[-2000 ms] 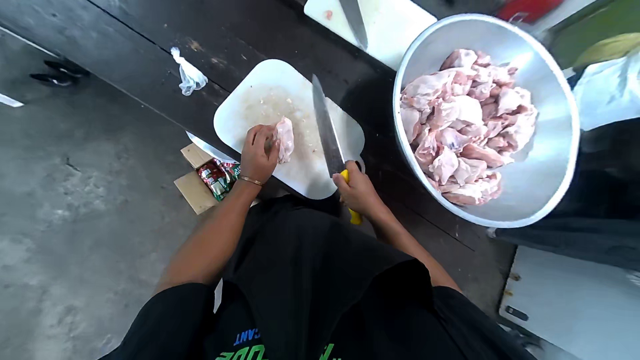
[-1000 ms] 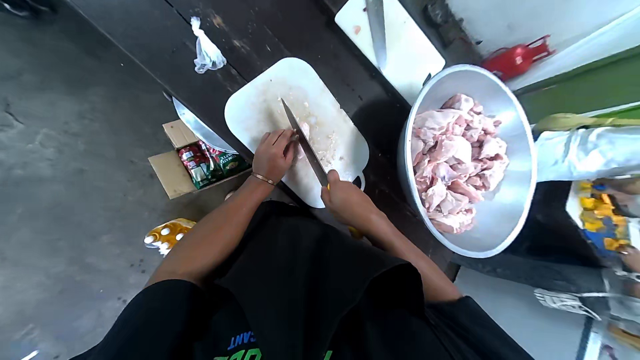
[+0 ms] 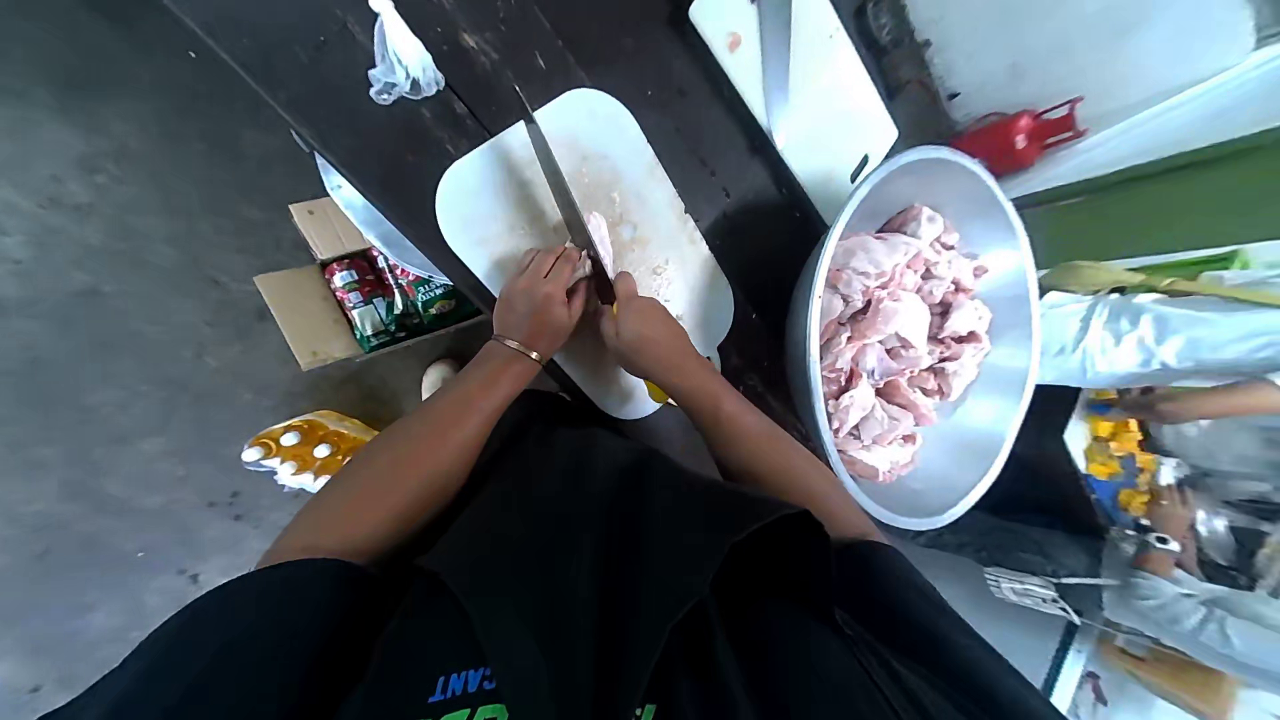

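My right hand [image 3: 645,330] grips the yellow handle of a long kitchen knife [image 3: 560,185]. Its blade lies across a piece of raw chicken [image 3: 600,240] on a white plastic cutting board [image 3: 660,225], and its tip reaches past the board's far edge. Close against the blade's left side, my left hand [image 3: 541,300] holds the chicken with bent fingers; part of the meat is hidden by the fingers and blade. To the right stands a large metal basin [image 3: 1005,420] holding many raw chicken pieces [image 3: 895,330].
Beyond the basin's left rim lies a second white board [image 3: 830,130] with a wide blade [image 3: 775,70] on it. A knotted plastic bag [image 3: 402,60] rests on the dark table [image 3: 640,50]. An open carton [image 3: 310,310] sits below the left edge. Another person's hands [image 3: 1170,510] work at far right.
The knife has come from the right side of the board onto the chicken, beside my left hand. The view has shifted, showing more at the right.
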